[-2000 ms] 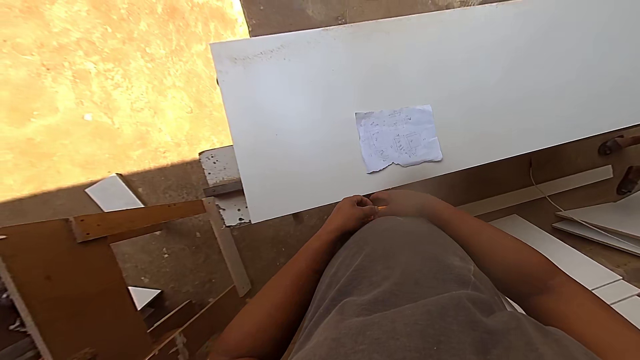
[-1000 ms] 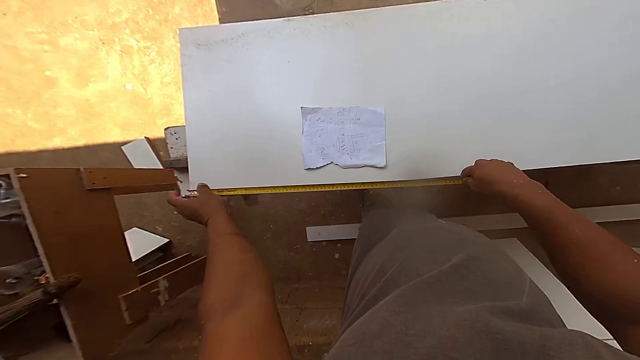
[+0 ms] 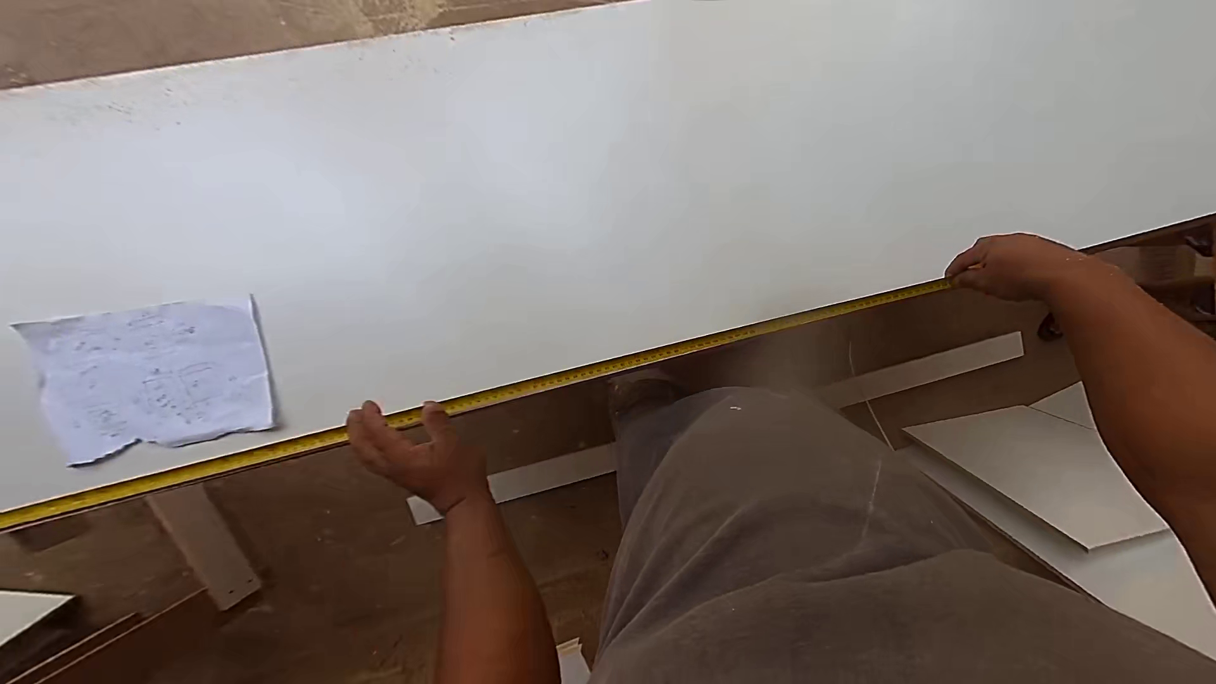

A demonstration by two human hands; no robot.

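A yellow tape measure blade [image 3: 608, 369] runs along the near edge of a large white board [image 3: 589, 199], past the left side of the view. My left hand [image 3: 418, 451] is at the board's edge, its fingers spread around the blade; whether it grips the blade is unclear. Farther right, my right hand [image 3: 1012, 266] is closed on the tape at the board's edge; the tape's case does not show. A torn sheet of paper [image 3: 157, 380] with handwriting lies flat on the board, left of my left hand.
White panels [image 3: 1035, 470] lie low on the right, beneath my right forearm. A long white strip [image 3: 931, 370] and a shorter strip piece [image 3: 556, 472] are on the brown floor. A narrow board [image 3: 204, 546] and panel edges stand below at the left.
My hands were together in front of my body, then apart with the tape stretched between them. Both have since moved right along the board, and the view has shifted right.
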